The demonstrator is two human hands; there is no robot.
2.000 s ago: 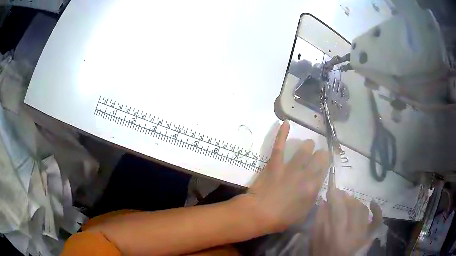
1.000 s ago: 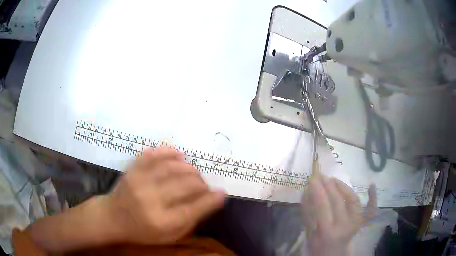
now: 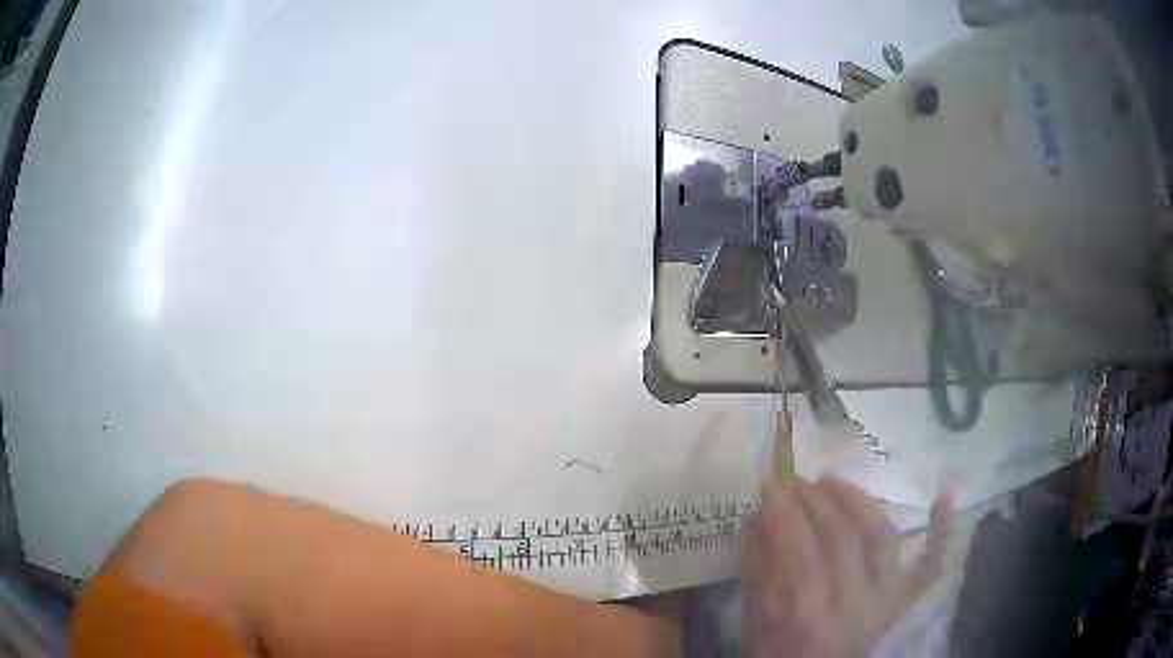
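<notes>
My right hand (image 3: 830,566) is at the bottom right, slightly blurred, closed around a thin tool with a light wooden-looking handle (image 3: 783,447). The tool's metal tip points up towards the presser foot area (image 3: 780,206). Beside it, the metal binder attachment (image 3: 810,366) sticks out with its wavy wire end. The needle plate (image 3: 710,193) sits in the machine bed (image 3: 723,97). My left forearm crosses the lower left; the left hand itself is cut off by the bottom edge.
The cream sewing machine head (image 3: 1016,167) hangs over the right side. Scissors with dark green handles (image 3: 958,373) lie partly under it. The white table (image 3: 386,257) has a printed ruler (image 3: 579,546) along its front edge. White cloth (image 3: 926,630) shows at the bottom right.
My left hand has moved from beside the machine bed, over the ruler, then out of view below. My right hand still holds the thin tool. The view has shifted.
</notes>
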